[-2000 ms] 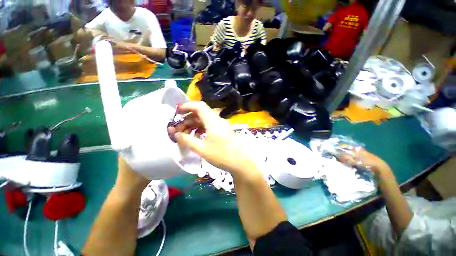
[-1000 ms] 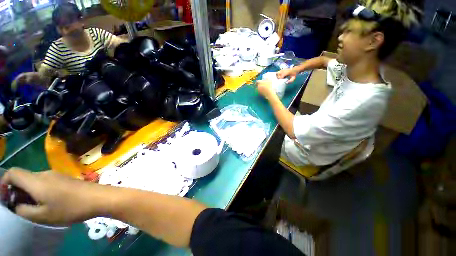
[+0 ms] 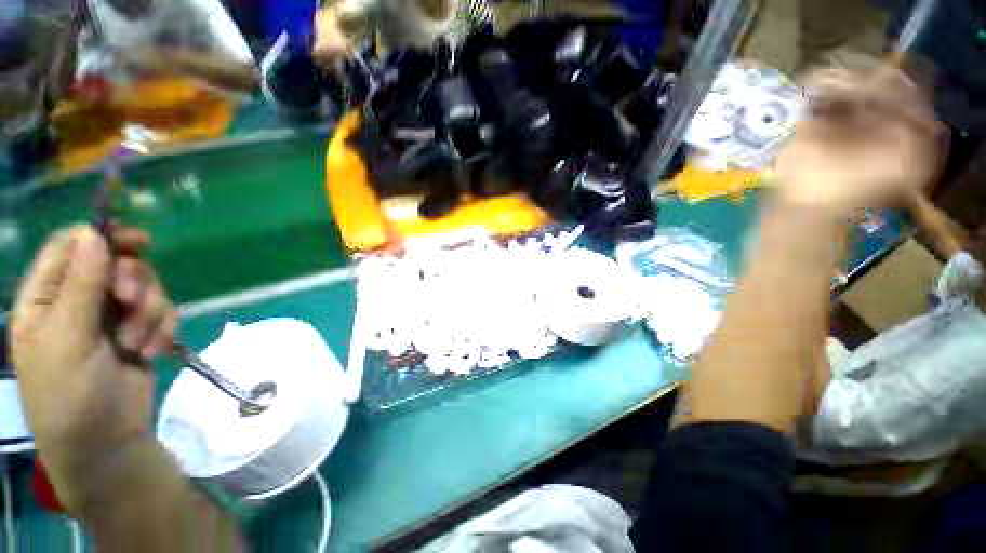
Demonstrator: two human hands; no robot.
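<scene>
A white drum housing (image 3: 308, 432) rests on the green bench at lower left, with a dark central hole and a white stick antenna (image 3: 358, 337) standing at its right side. A thin dark strand, seemingly a wire lead (image 3: 216, 378), runs from the hole to my left hand (image 3: 92, 324). My left hand is closed around it, and its blurred end sticks up above my fingers. My right hand (image 3: 865, 135) is raised at upper right, away from the housing, and strongly blurred. Whether it holds anything cannot be told.
Small white parts (image 3: 454, 308) lie in a pile mid-bench, beside another white housing (image 3: 593, 322) and a clear bag (image 3: 681, 259). A black bracket heap (image 3: 487, 119) sits on orange padding (image 3: 351, 189) behind. A metal post (image 3: 692, 92) stands at right. Co-workers are partly visible.
The housing, held up in my hands two seconds ago, now rests on the bench. My right hand has moved far to the right. The view swung right, then back left and down.
</scene>
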